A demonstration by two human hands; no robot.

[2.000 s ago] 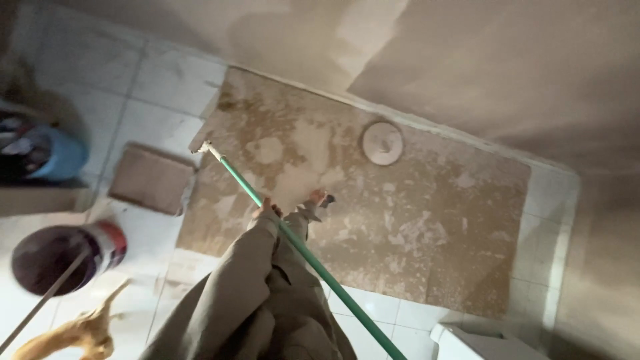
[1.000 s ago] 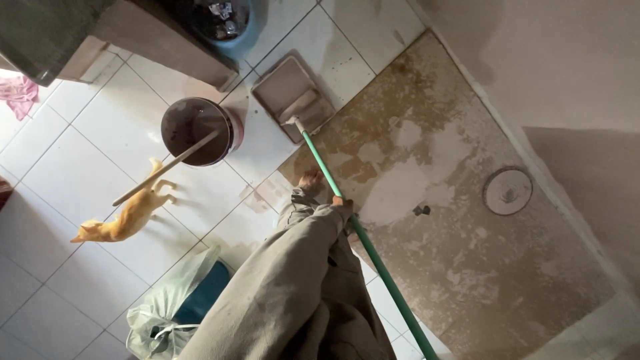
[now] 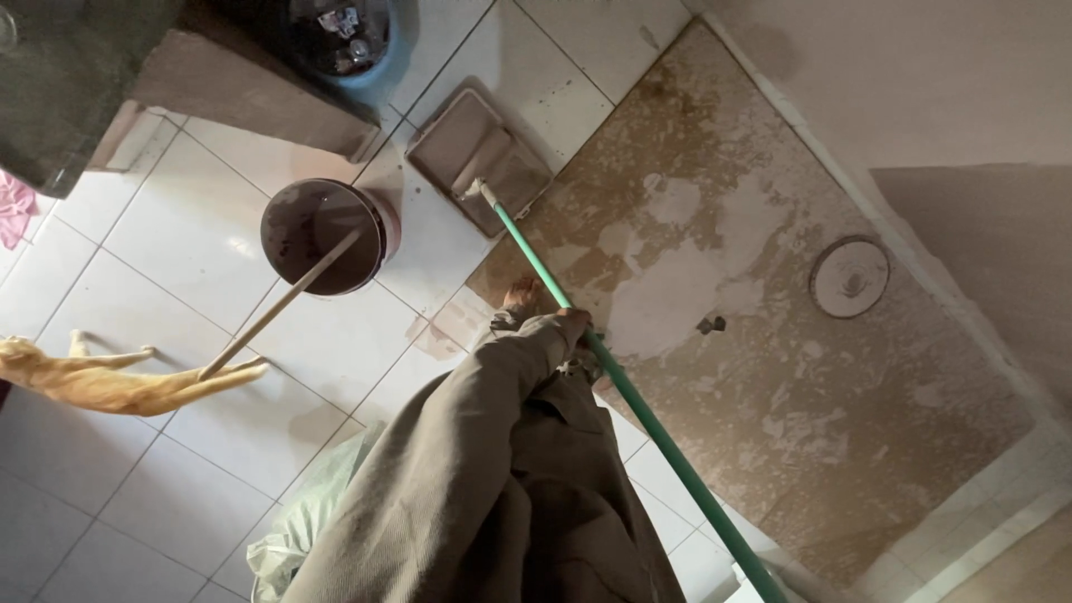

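My left hand [image 3: 574,322], at the end of a long grey-brown sleeve, is closed around a green extension pole [image 3: 641,406]. The pole runs from the lower right up to a paint roller [image 3: 481,167], whose head rests in a rectangular paint tray [image 3: 444,138]. Brownish paint coats the tray. My right hand is not in view. Just left of the pole, near my left hand, a bare foot [image 3: 523,292] shows below a gathered cuff. Left of the tray stands a round bucket [image 3: 388,230] with a dark inside and a wooden stick [image 3: 280,306] leaning out of it.
A paint-stained brown sheet [image 3: 754,402] covers the floor along the wall, with a round lid [image 3: 849,277] on it. An orange cat [image 3: 126,385] is at the left on white tiles. A blue tub [image 3: 368,75] stands at the top, a plastic bag [image 3: 322,494] at the lower left.
The roller head has moved from beside the tray, at the sheet's corner, into the tray. The cat has moved farther from the bucket since a second ago. The view has turned and shifted left.
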